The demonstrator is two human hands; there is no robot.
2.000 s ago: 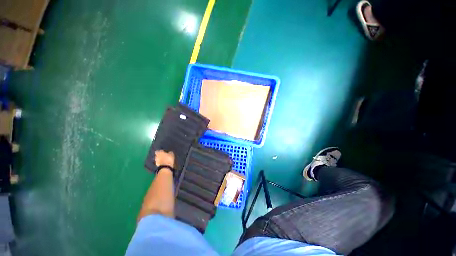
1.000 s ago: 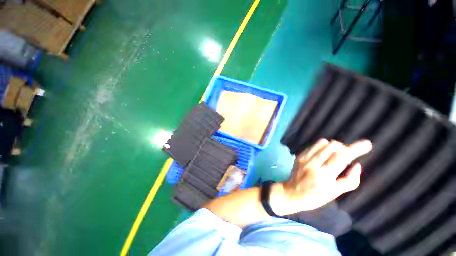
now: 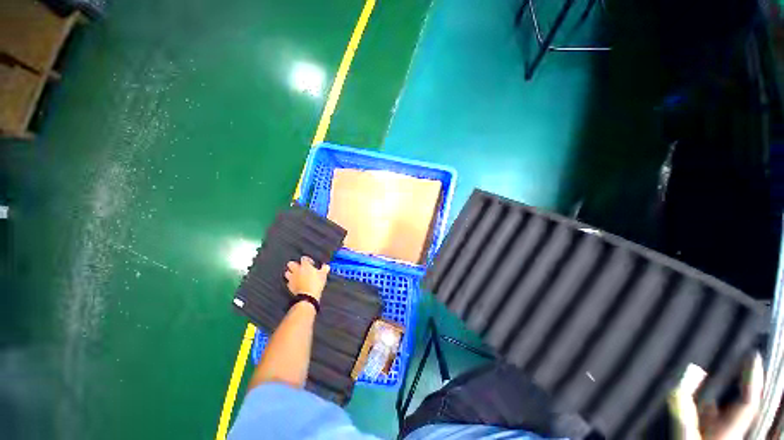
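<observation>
A large black ribbed tray [image 3: 593, 301] is held up at the right, tilted, close to the camera. My right hand [image 3: 726, 412] grips its lower right edge, with fingers partly hidden and cut off by the picture's bottom. My left hand [image 3: 307, 280], with a black wristband, rests on a pile of black ribbed trays [image 3: 279, 249] at centre left. Its fingers are bent against the top tray; whether they grip it I cannot tell. More black trays [image 3: 344, 331] lie beside and below the hand, over a blue crate.
A blue crate [image 3: 450, 206] holding brown cardboard [image 3: 382, 210] stands behind another blue mesh crate [image 3: 400, 296] with a small open carton [image 3: 378, 351]. Black metal stand legs [image 3: 438, 352] are close to the crates. A yellow line crosses the green floor. Brown boxes are at upper left.
A second ago my left hand was over the large tray at the right; it is now back on the pile at the left. My right hand has come into view at the large tray's edge.
</observation>
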